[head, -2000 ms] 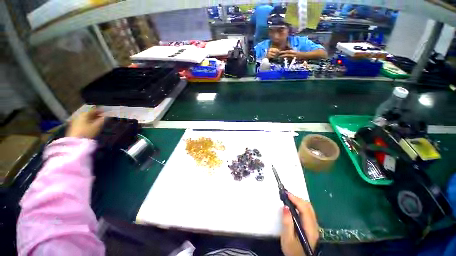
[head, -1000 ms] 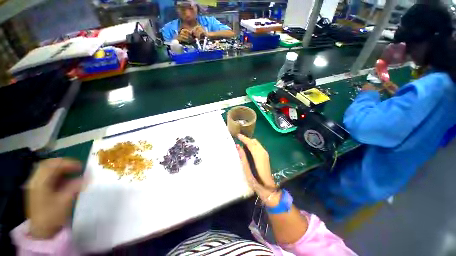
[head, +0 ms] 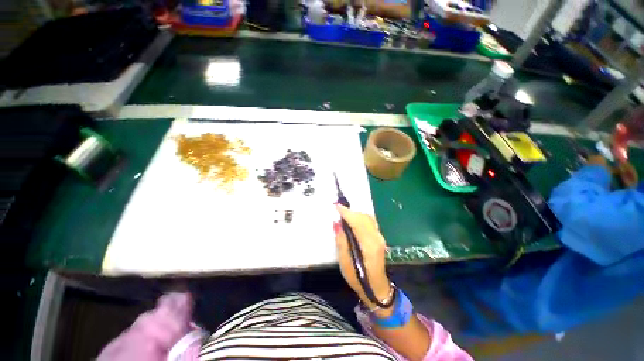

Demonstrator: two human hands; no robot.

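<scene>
My right hand [head: 364, 255] holds the black soldering iron [head: 346, 215] like a pen over the right part of the white work board [head: 212, 240]. Its thin tip points up and away, right of the loose pile of small dark components [head: 286, 173]. A pile of tiny gold contact pieces [head: 214, 158] lies at the board's back left. One or two small dark parts [head: 288, 216] lie apart, in front of the dark pile. My left hand is not visible; only a blurred pink sleeve [head: 155, 328] shows below the board's front edge.
A tan ring-shaped pot [head: 390, 153] stands right of the board. Beyond it are a green tray [head: 418, 109], a black box with a round grille [head: 500, 213] and a clear bottle [head: 494, 81]. A solder wire spool [head: 90, 156] is far left. A neighbour's blue sleeve [head: 593, 204] is at the right.
My left hand has moved from the board's left side down out of sight. The iron's tip now shows over the board. Small parts now lie in front of the dark pile. The view has shifted.
</scene>
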